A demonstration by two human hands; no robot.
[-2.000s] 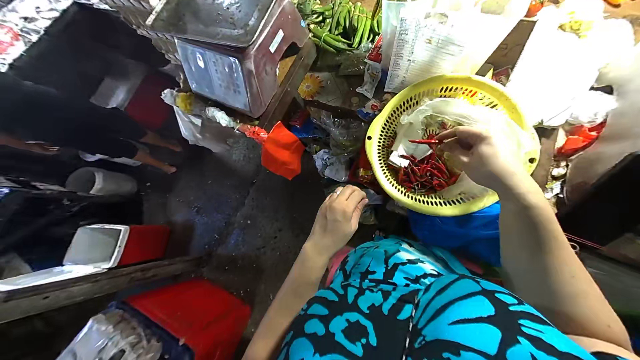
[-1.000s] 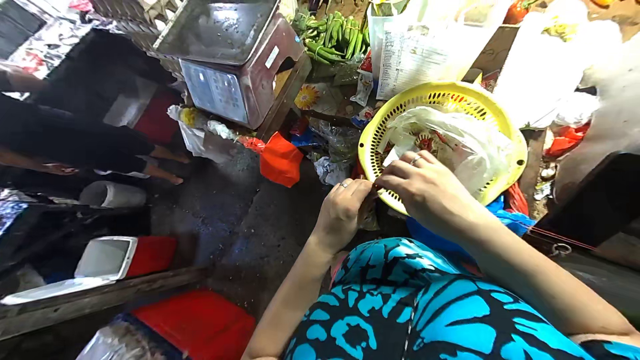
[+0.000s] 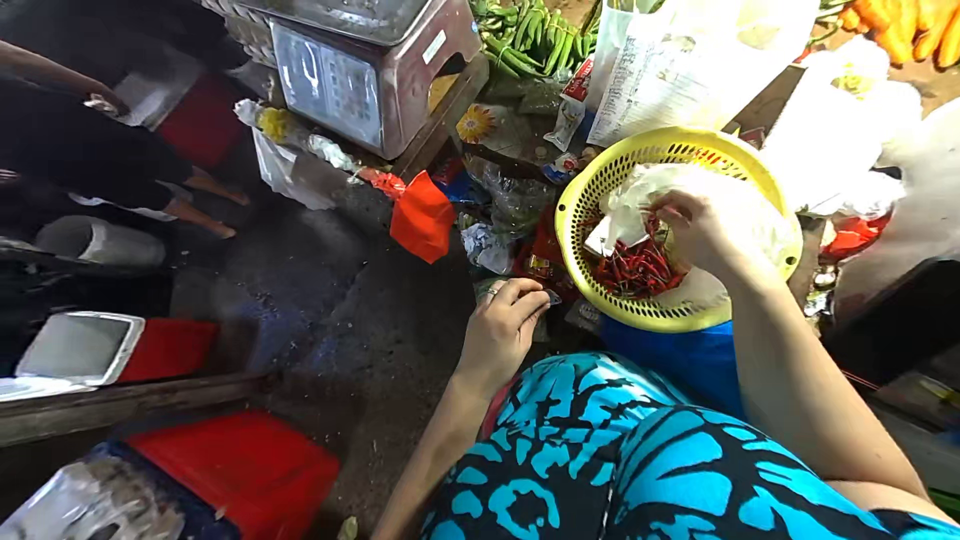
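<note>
A yellow perforated plastic basket (image 3: 570, 225) holds a heap of red chili peppers (image 3: 637, 266) and a pale plastic bag (image 3: 626, 191). Over the chilies, inside the basket's rim, is my right hand (image 3: 701, 225), its fingertips bent down by the bag's edge; whether they grip a chili or the bag I cannot tell. Lower left, outside the basket, my left hand (image 3: 506, 322) has its thumb and fingertips pinched together, with a ring on one finger. What lies between those fingertips is too small to make out.
A weighing scale (image 3: 330, 82) stands at upper left, with an orange-red bag (image 3: 424, 217) hanging near it. Green vegetables (image 3: 532, 37), carrots (image 3: 907, 26) and white plastic bags (image 3: 817, 120) lie beyond the basket. Red boxes (image 3: 240, 472) are at lower left. Another person's feet (image 3: 202, 202) show at left.
My right hand has moved from beside my left hand, at the basket's near left edge, back over the chilies. The plastic bag now lies folded back, with more chilies showing.
</note>
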